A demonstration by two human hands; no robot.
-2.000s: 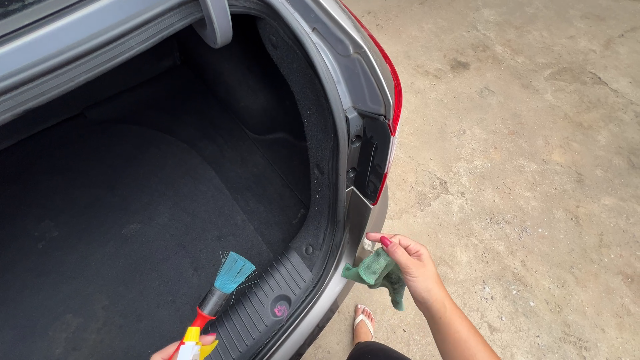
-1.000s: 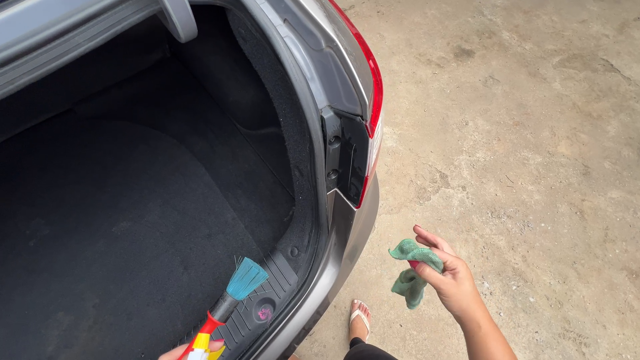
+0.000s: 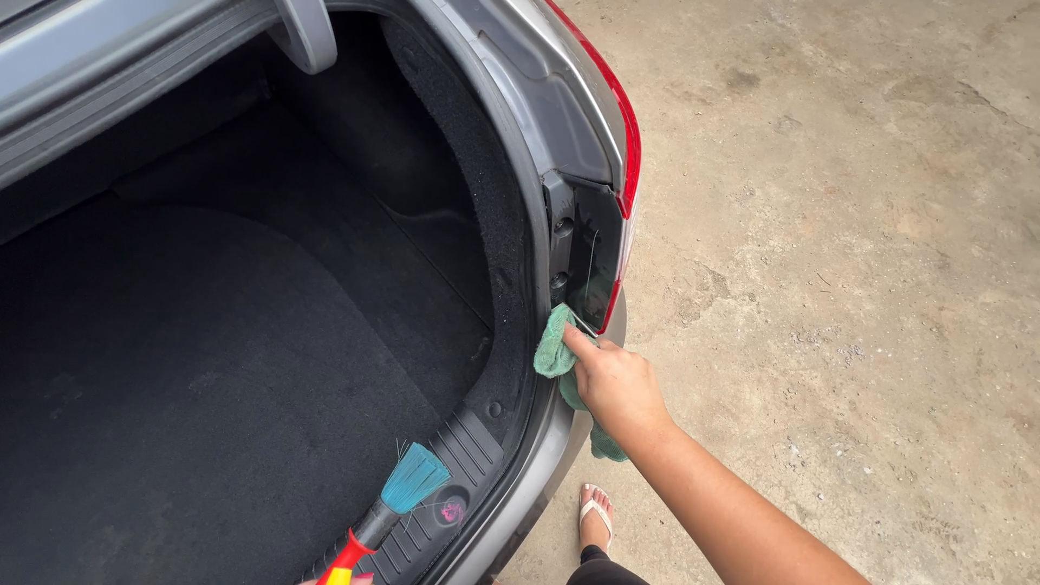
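Note:
My right hand (image 3: 616,380) holds a bunched green cloth (image 3: 556,348) against the edge of the car's trunk opening, just below the tail light (image 3: 597,252). Part of the cloth hangs down under the hand. At the bottom edge of the view, my left hand (image 3: 361,579) is mostly out of frame, its fingers around the red and yellow handle of a brush (image 3: 413,479). The brush has blue bristles, which point up and lie over the ribbed black plastic trunk sill (image 3: 471,451). A pink mark shows on the sill beside the bristles.
The open trunk has a dark carpeted floor (image 3: 211,349). A grey trunk lid hinge arm (image 3: 309,36) reaches down at the top. To the right of the car lies rough concrete ground (image 3: 829,244). A foot in a white flip-flop (image 3: 595,516) stands near the bumper (image 3: 544,455).
My right hand was away from the car over the concrete a second ago; it has moved left, and the cloth is now at the trunk edge. My left hand still holds the brush.

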